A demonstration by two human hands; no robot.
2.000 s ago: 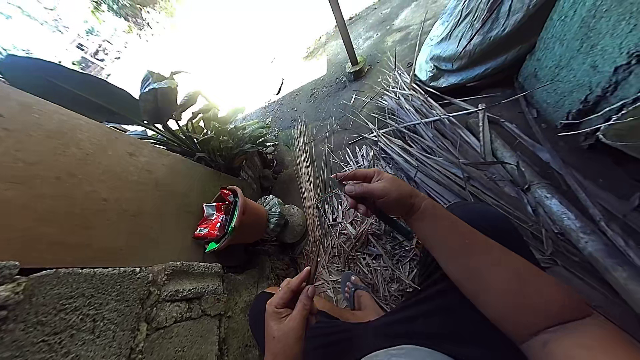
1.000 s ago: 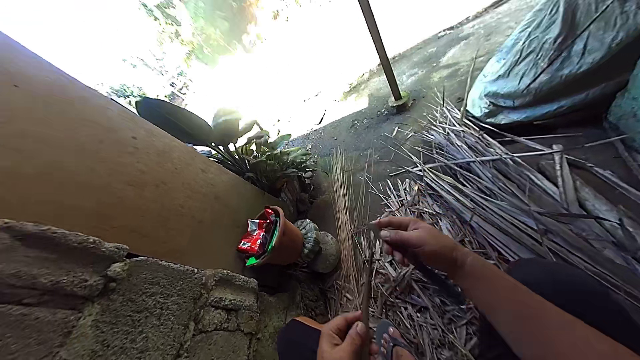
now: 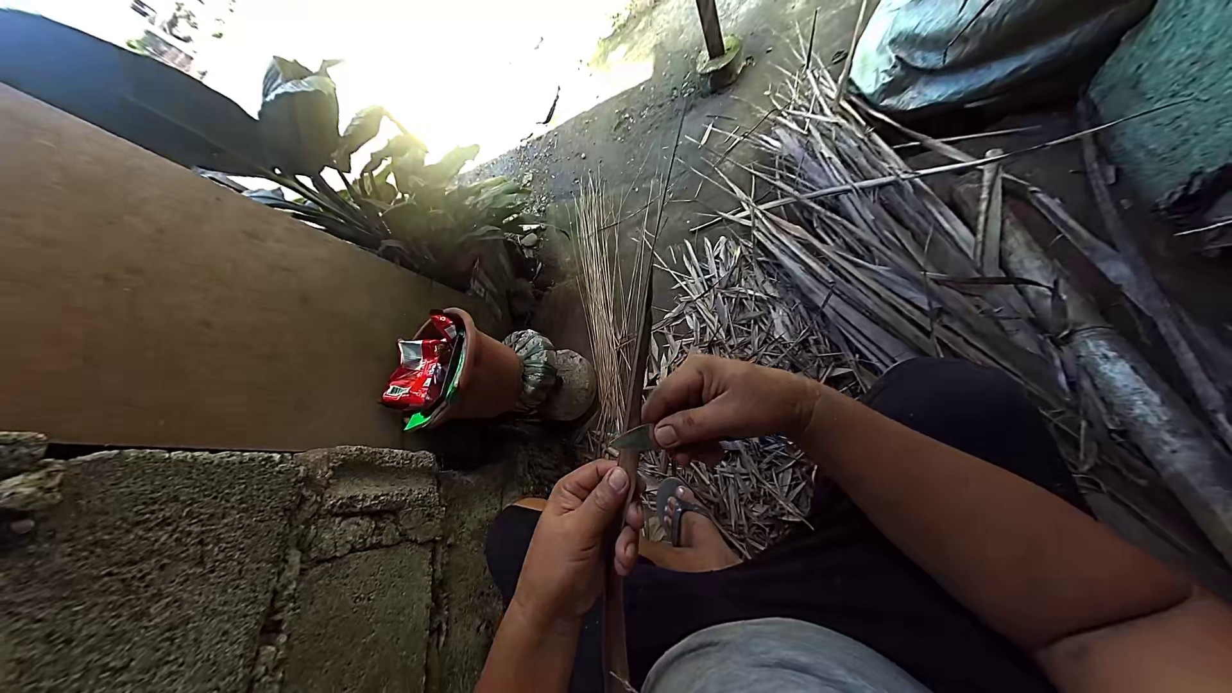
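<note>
My left hand is closed around a long brown palm leaflet, which runs from my lap up past the thin sticks. Just above it my right hand grips a small knife, its blade lying across the leaflet. Beyond my hands lies a bundle of thin midrib sticks. Cut leaf scraps cover the ground around my sandalled foot. The knife's handle is mostly hidden by my right fingers.
Dry palm leaves are heaped at the right beside a pole. A sack stands behind them. At the left are a clay pot with red wrappers, a board, a concrete block wall and leafy plants.
The blade now lies across a long leaflet just above my left hand; my two hands are closer together than two seconds ago. The view has shifted.
</note>
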